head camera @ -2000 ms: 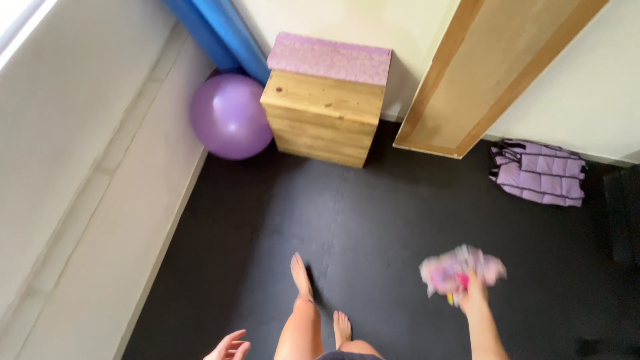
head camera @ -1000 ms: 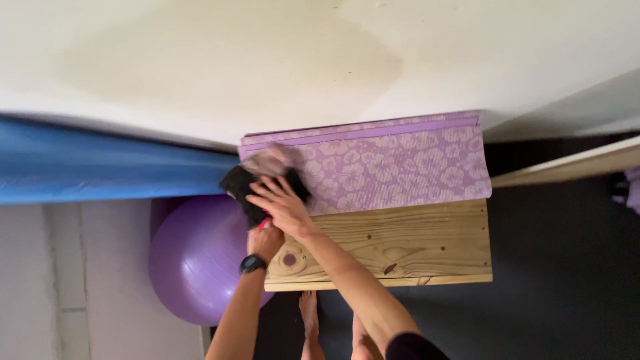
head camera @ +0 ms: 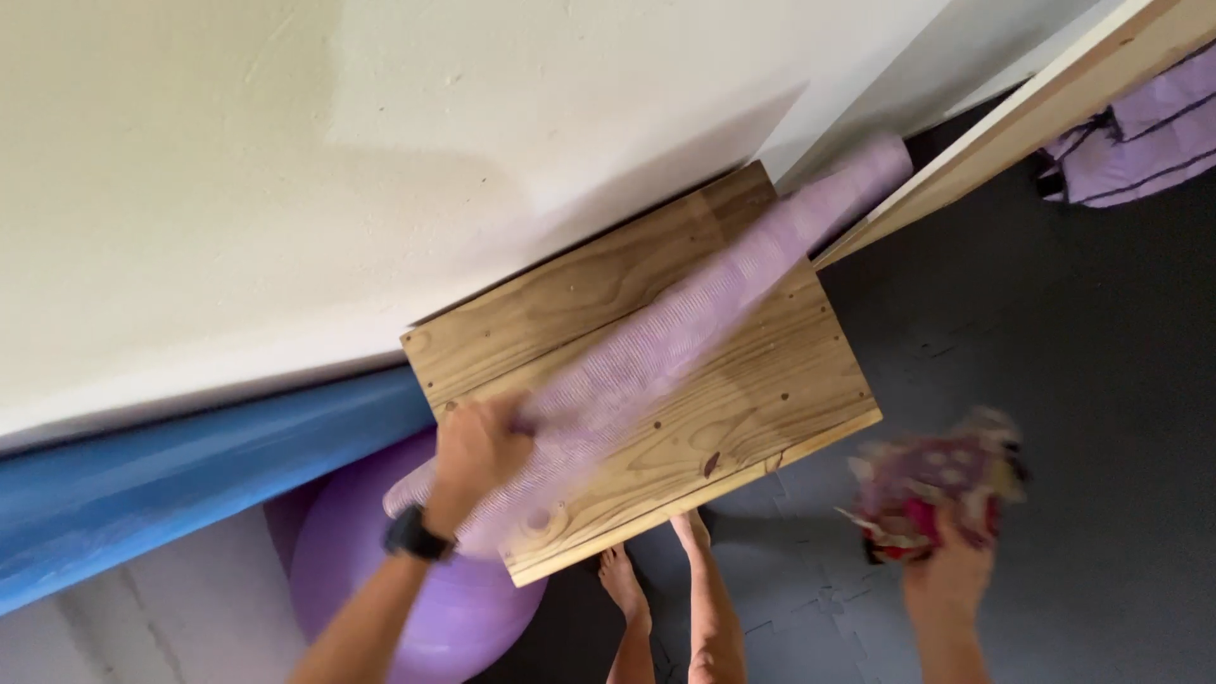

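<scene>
My left hand [head camera: 480,465], with a dark watch on its wrist, grips a folded purple mat [head camera: 665,342]. The mat is blurred and slants across the top of a wooden box [head camera: 760,380], its far end past the box's back right corner. My right hand [head camera: 950,560] is shut on a bunched, blurred bundle of multicoloured cloth [head camera: 936,475], held to the right of the box over the floor. The fingers of both hands are partly hidden or blurred.
A purple exercise ball [head camera: 418,589] and a long blue cylinder [head camera: 209,456] lie left of the box. Behind it rises a pale wall [head camera: 380,190]. A wood-framed panel [head camera: 1007,142] leans at the right, near a purple quilted item [head camera: 1140,142] on the dark mat floor [head camera: 1073,332]. My feet are at the box's front.
The purple mat lay along the back of the box top and is now lifted at a slant in my left hand. My right hand has moved away from my left, to the right, with the cloth bundle.
</scene>
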